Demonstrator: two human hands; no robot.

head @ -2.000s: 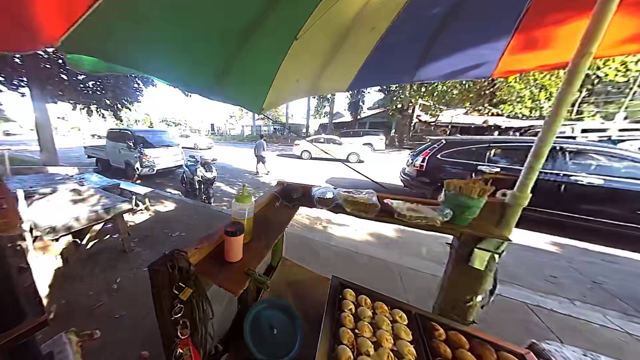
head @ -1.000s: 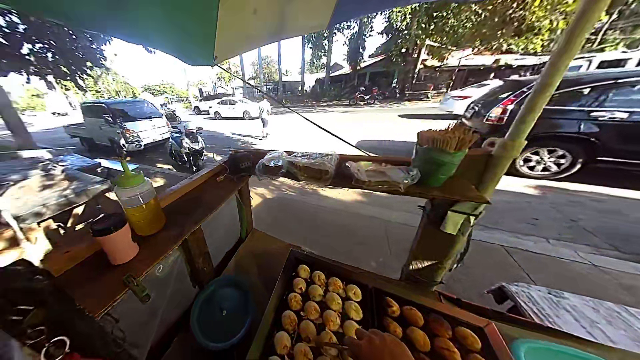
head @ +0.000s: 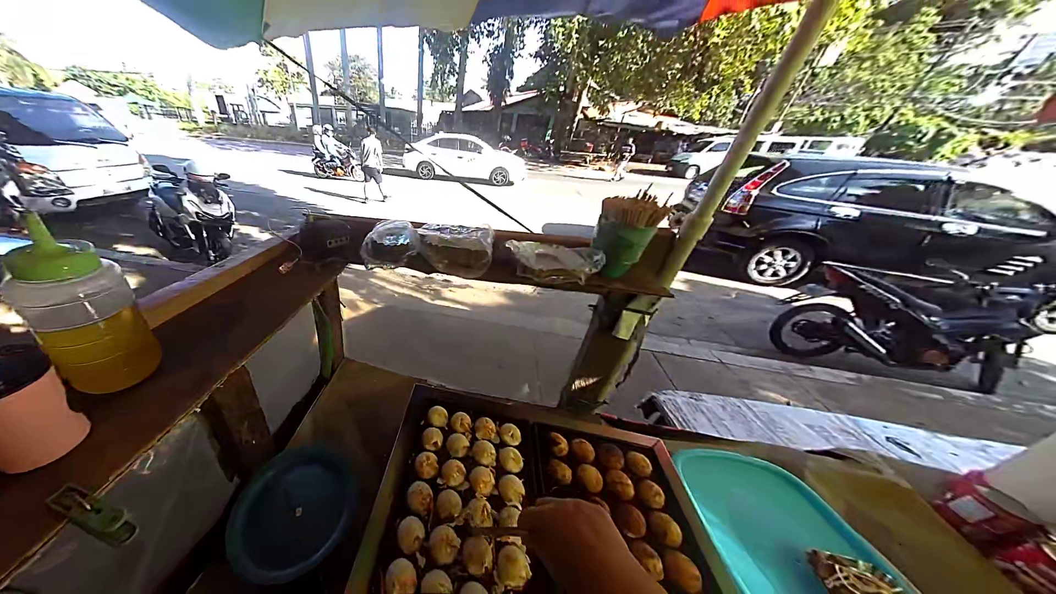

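My right hand (head: pixel 582 540) reaches in from the bottom over a divided tray (head: pixel 540 466), its fingers closed on a thin stick-like tool (head: pixel 495 531) that points left across the pale round snacks (head: pixel 482 482). Browner round pieces (head: pixel 619 485) fill the tray's right compartment. My left hand is out of view. A dark blue basin (head: pixel 293 516) stands left of the tray. To the right lies a turquoise plastic tray (head: pixel 759 511) with a small dark bundle (head: pixel 850 572) at its lower edge.
A squeeze bottle of yellow liquid (head: pixel 99 330) and a pink container (head: pixel 37 421) stand on the left wooden ledge. Plastic-wrapped packs (head: pixel 456 247) and a green cup of sticks (head: pixel 623 247) line the front shelf beside a slanted pole (head: pixel 742 140). People and vehicles occupy the road beyond.
Two seconds ago no hand showed; one second ago my right hand was at the tray's lower edge. It now reaches farther over the tray. The view has swung downward and right.
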